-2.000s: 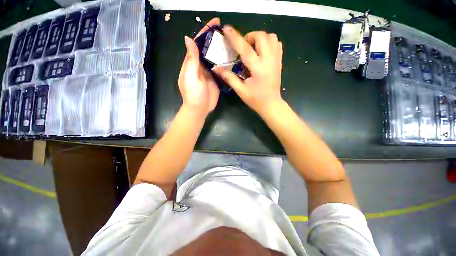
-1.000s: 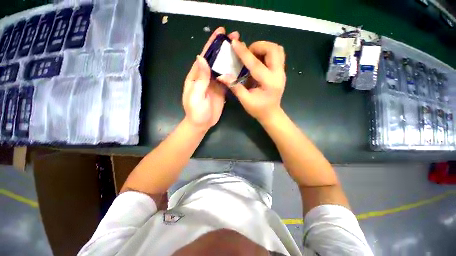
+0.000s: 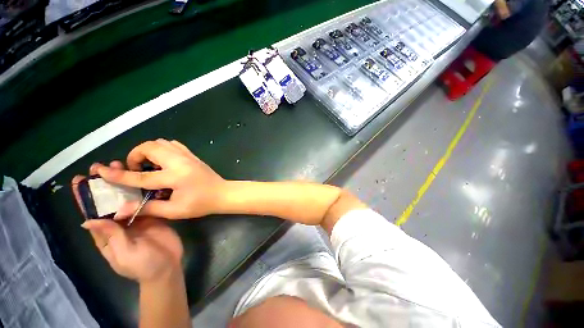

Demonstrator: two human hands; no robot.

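Note:
The dark front housing [image 3: 88, 198] with a pale rectangular board [image 3: 110, 196] in it lies in my left hand [image 3: 137, 246], at the left of the view. My left fingers hold it from below and along its far edge. My right hand [image 3: 179, 179] is over the housing, its fingers on the board and the housing's near side. Thin metal tweezers [image 3: 142, 206] stick out from my right fingers. The right end of the housing is hidden under my right hand.
Two groups of loose boards [image 3: 259, 86] lie beside the clear board tray [image 3: 346, 118] at the upper middle. The ribbed housing tray [image 3: 29, 275] is at the left edge. A green belt [image 3: 147, 64] runs beyond the white rail. A person [image 3: 522, 25] and a red stool [image 3: 466, 73] are at upper right.
The view has swung right and tilted, so the hands now show at the left and more of the board tray and floor shows. Both hands still hold the housing.

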